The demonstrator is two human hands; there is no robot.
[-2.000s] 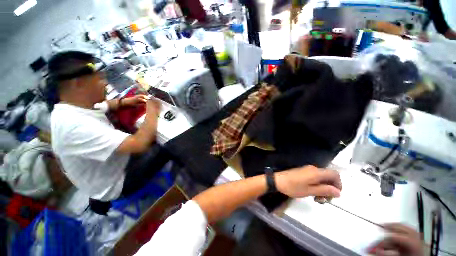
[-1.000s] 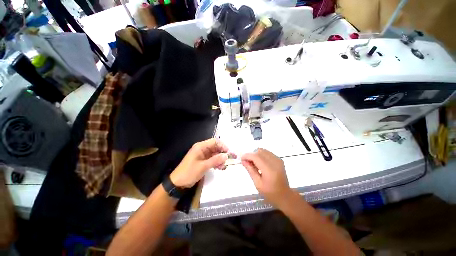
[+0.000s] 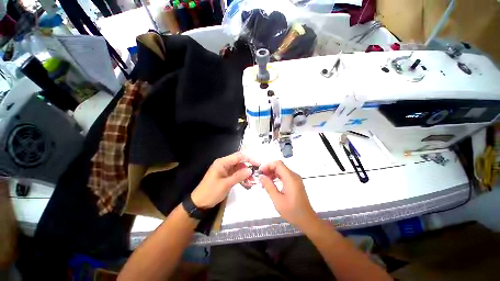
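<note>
My left hand [image 3: 222, 179] and my right hand [image 3: 282, 186] meet over the white table, in front of the needle area. Their fingertips hold a tiny metal part [image 3: 254, 170], perhaps a bobbin or bobbin case; the fingers cover much of it. The white sewing machine [image 3: 323, 99] stands behind the hands, with its presser foot [image 3: 286, 148] just beyond the fingertips. The large black garment piece [image 3: 192, 104] lies left of the machine, with plaid cloth [image 3: 114, 148] and tan facing [image 3: 137, 189] along it.
Black tweezers [image 3: 332, 151] and thread snips [image 3: 354, 159] lie right of the needle. A tape measure [image 3: 329, 209] runs along the table's front edge. A grey machine [image 3: 33, 140] stands at far left. A plastic bag of dark items [image 3: 266, 27] lies behind the machine head.
My right hand has moved in to meet the left, and the fingertips now close together on the small part. One second ago they were slightly apart. The view has shifted slightly.
</note>
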